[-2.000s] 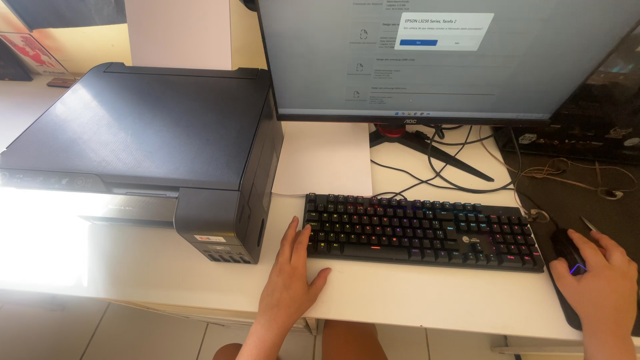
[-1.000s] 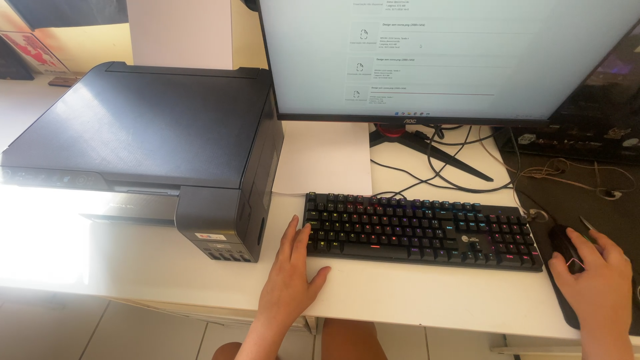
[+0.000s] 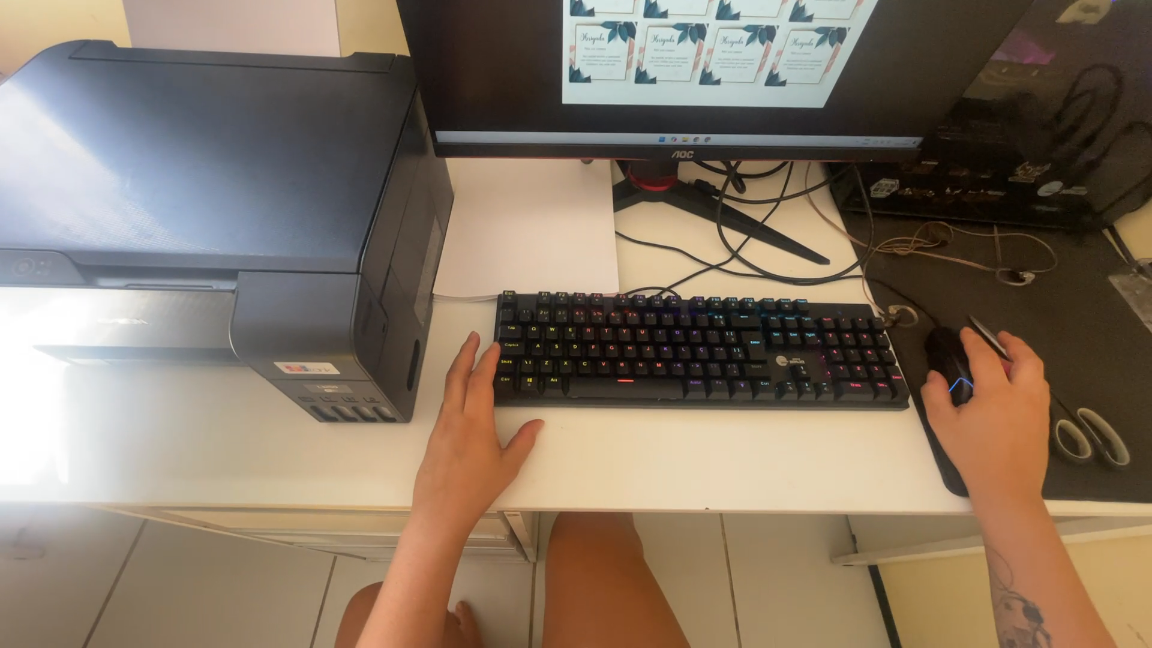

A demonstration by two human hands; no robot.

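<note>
My left hand [image 3: 475, 423] rests on the white desk [image 3: 684, 459], its fingertips at the left edge of a black backlit keyboard [image 3: 621, 355]. Its fingers are apart and hold nothing. On the right, my right hand [image 3: 994, 396] lies over a black computer mouse [image 3: 945, 360] with a blue light, on a dark mat [image 3: 1102, 315]. Scissors [image 3: 1089, 436] lie under or beside that hand, with their handles showing to its right. Above the keyboard, the AOC monitor [image 3: 486, 81] displays a page of repeated card designs with leaves.
A black Epson printer [image 3: 225, 162] fills the desk's left side. White paper [image 3: 531, 234] lies between it and the monitor's stand [image 3: 756, 229]. Loose cables [image 3: 720, 261] tangle behind the keyboard. A dark glossy case [image 3: 1017, 162] stands at the back right.
The screen went from a dialog box over a document list, to the list alone, to a page of card designs on a dark background. Both hands have stayed in about the same places.
</note>
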